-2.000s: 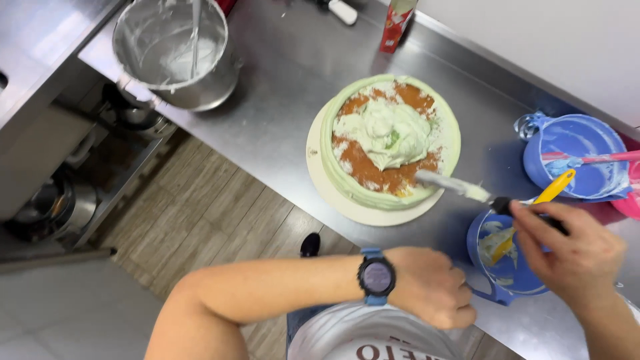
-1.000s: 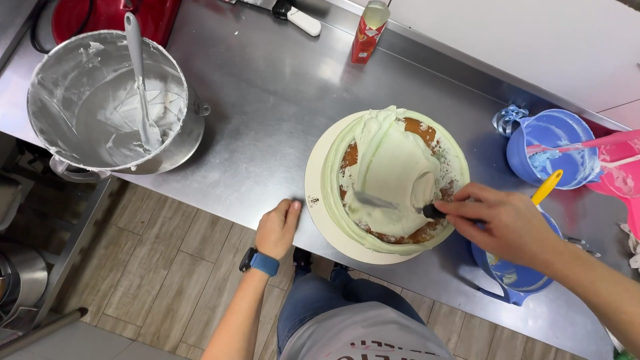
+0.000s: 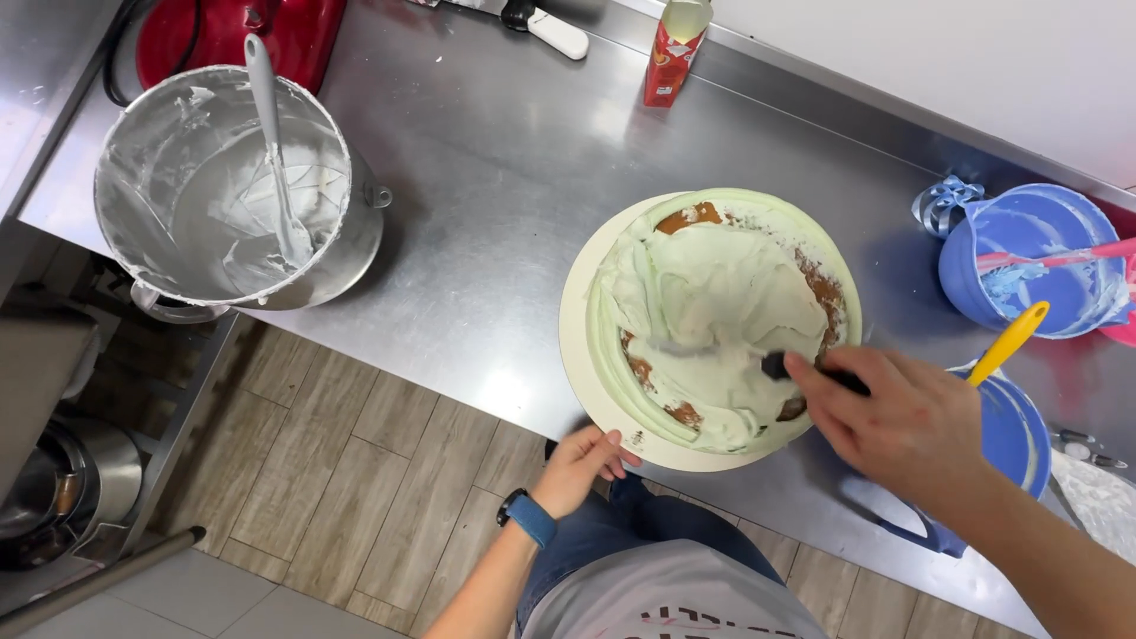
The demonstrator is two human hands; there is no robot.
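A round cake [image 3: 737, 302] with pale green cream over a brown layer sits on a cream-coloured round board [image 3: 581, 355]. My right hand [image 3: 896, 417] grips the black handle of an icing spatula [image 3: 772, 365] over the cake's lower right part; its blade lies in the cream and is mostly hidden. At the board's lower left rim is my left hand [image 3: 581, 470], with its thumb on the edge and the other fingers lower, partly hidden. Brown patches show near the cake's border, inside a raised green cream ring.
A large metal mixing bowl [image 3: 364, 240] with a grey spatula [image 3: 266, 115] stands left. Blue bowls [image 3: 963, 266] [image 3: 1021, 426], one with a yellow-handled tool [image 3: 1007, 344], stand right. Behind are a red carton [image 3: 672, 67] and a white-handled tool [image 3: 557, 34]. The steel counter's front edge [image 3: 399, 377] runs below.
Green cream, heaped in the middle two seconds ago, now covers most of the top. My left hand has come to the board's rim. My right hand has moved from beside the cake to over it.
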